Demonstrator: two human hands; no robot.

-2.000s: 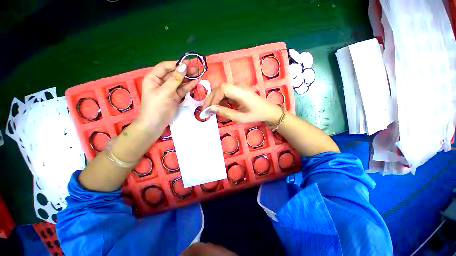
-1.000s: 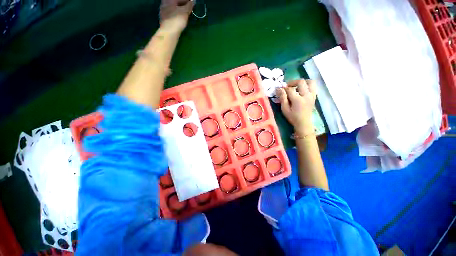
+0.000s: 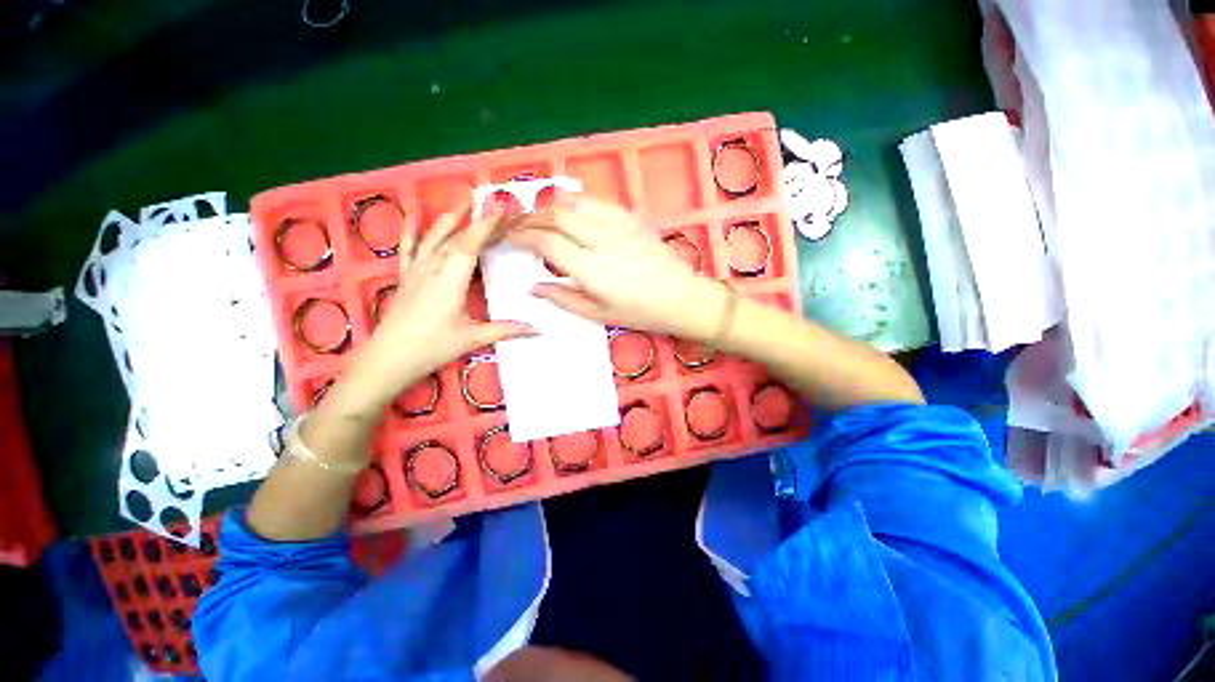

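Observation:
The white adhesive sheet (image 3: 562, 386) lies on the red-orange parts tray (image 3: 520, 167), with round holes showing near its far end. My left hand (image 3: 433, 300) is over the sheet's left edge, its thumb across the sheet. My right hand (image 3: 613, 267) is over the sheet's upper right part, its fingertips close to those of my left hand. The fingers hide what lies between them, so I cannot tell what either hand grips. Metal rings (image 3: 737, 167) sit in many tray pockets; some pockets in the far row hold no ring.
Spent backing sheets (image 3: 200, 346) lie left of the tray. White cut-out discs (image 3: 813, 187) lie at its right corner. Fresh adhesive sheets (image 3: 979, 233) and large interleaf sheets (image 3: 1133, 227) are farther right. A ring (image 3: 324, 12) lies on the green belt (image 3: 560, 80). Another filled tray (image 3: 153, 586) is lower left.
My left hand reached to the far belt and has come back over the sheet; the ring it held is no longer visible there. My right hand has moved from the discs to the sheet.

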